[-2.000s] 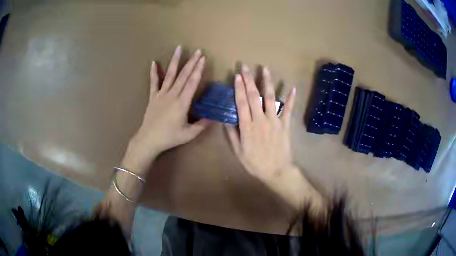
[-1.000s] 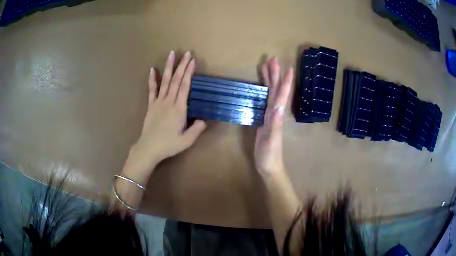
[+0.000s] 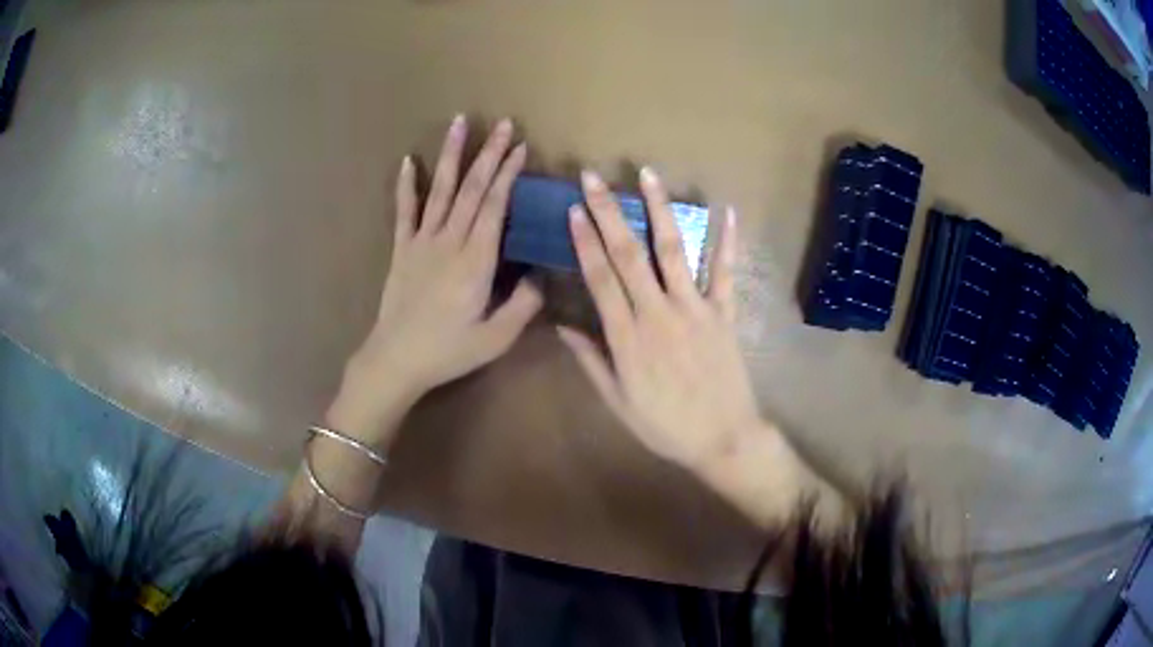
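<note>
A stack of thin dark blue-grey panels (image 3: 544, 225) lies on the tabletop between my hands, its right end shining silvery. My left hand (image 3: 436, 297) is flat on the table with its fingers apart, the index finger's side against the stack's left end and the thumb below it. My right hand (image 3: 664, 341) lies across the top of the right part of the stack, fingers spread, the little finger at the right end. It hides part of the stack. Neither hand is closed around the stack.
A shorter block of dark panels with pale lines (image 3: 865, 238) stands to the right. Beyond it is a longer, stepped row of panels (image 3: 1022, 319). A dark slab or tray (image 3: 1085, 95) is at the upper right, cut off. A dark edge (image 3: 15, 78) shows at the far left.
My right hand has moved from upright at the stack's right end to lying over its top. My left hand stays at the left end. The whole view has shifted slightly.
</note>
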